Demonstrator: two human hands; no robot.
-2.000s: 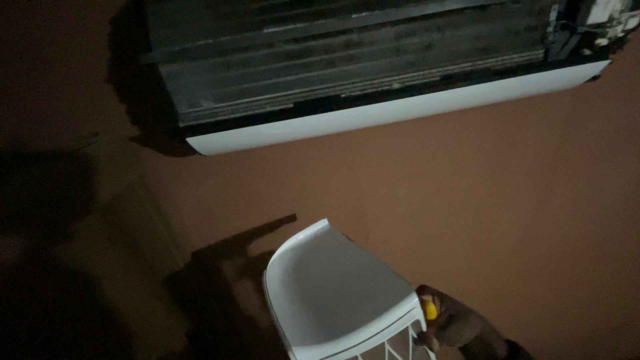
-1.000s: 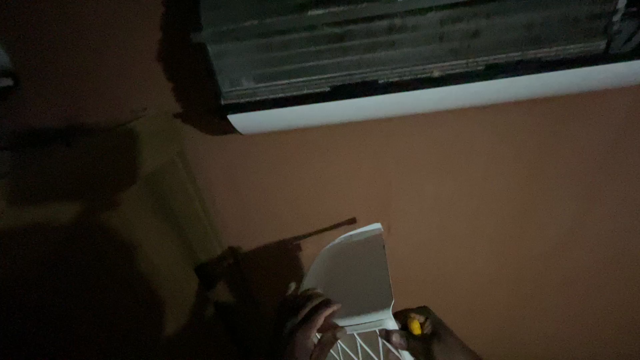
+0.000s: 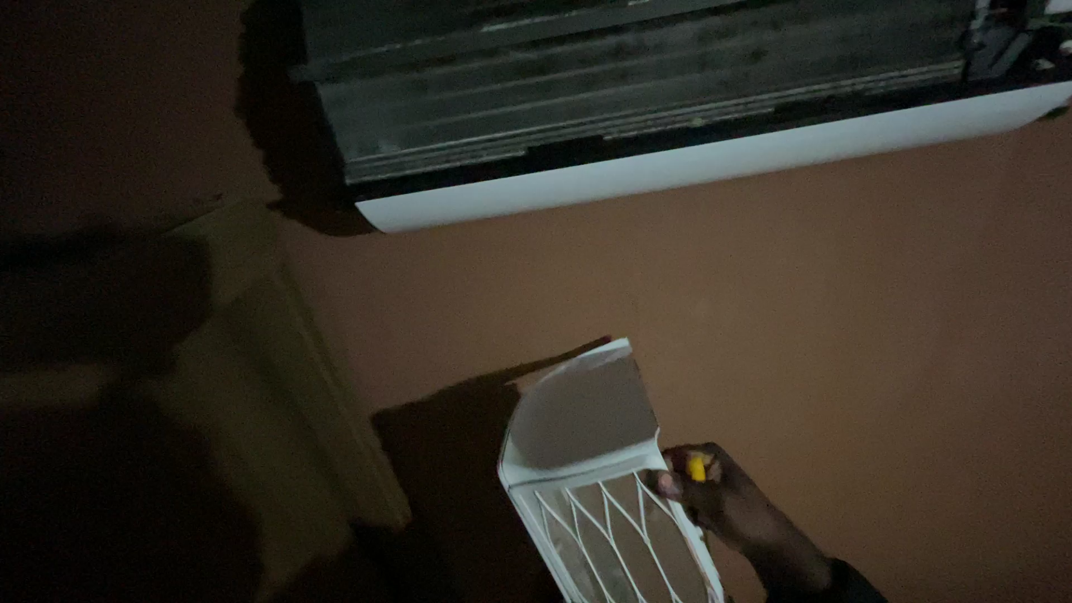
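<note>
My right hand (image 3: pixel 699 490) grips the right edge of a white plastic air conditioner cover (image 3: pixel 578 419), which has a curved solid end and an open lattice below it. A small yellow thing (image 3: pixel 696 468), perhaps a tool's handle, shows in the same hand. The cover is tilted and runs out of view at the bottom. Above it is a wall-mounted air conditioner indoor unit (image 3: pixel 636 92) with its dark finned coil exposed and a white lower edge. My left hand is out of view.
A reddish-brown wall (image 3: pixel 837 318) lies behind the cover and around the unit. At the left a yellowish-brown upright surface (image 3: pixel 293 402), perhaps a door or its frame, is partly in shadow. Wiring and parts (image 3: pixel 997 42) show at the unit's right end.
One second ago my left hand was at the cover's lattice; now it is out of view. The cover has turned, showing more of its lattice than two seconds ago.
</note>
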